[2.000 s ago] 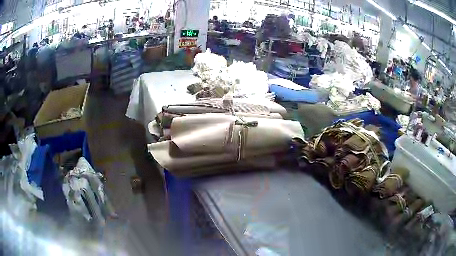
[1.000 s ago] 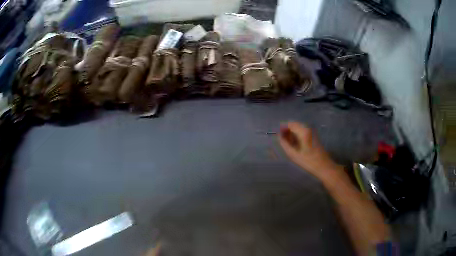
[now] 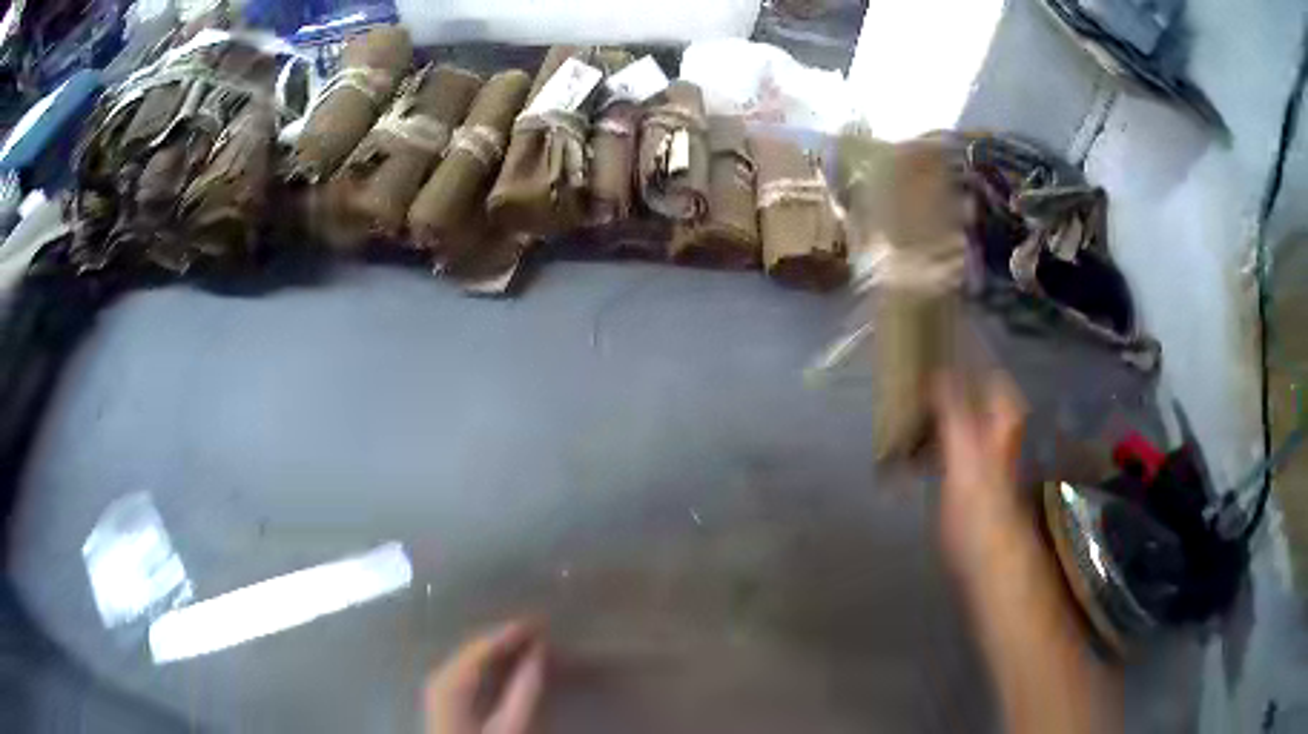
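Note:
A brown tied bundle of pieces (image 3: pixel 912 308) with a pale tie stands out, blurred, at the right of the far row. My right hand (image 3: pixel 981 437) is at its near right end and grips it. My left hand (image 3: pixel 491 680) is low in the picture, partly cut off by the bottom edge, with its fingers curled and nothing seen in it. The fingers of my left hand are blurred.
More tied bundles (image 3: pixel 466 158) line the far edge. The steam iron (image 3: pixel 1140 552) rests at the right beside my right forearm. A white strip (image 3: pixel 283 602) and a clear plastic piece (image 3: pixel 134 559) lie at the left. Dark tangled cloth (image 3: pixel 1069 237) lies at the far right.
The view has turned from the wider room to the table. My right hand has taken hold of a bundle from the row's right end. My left hand has come further into view.

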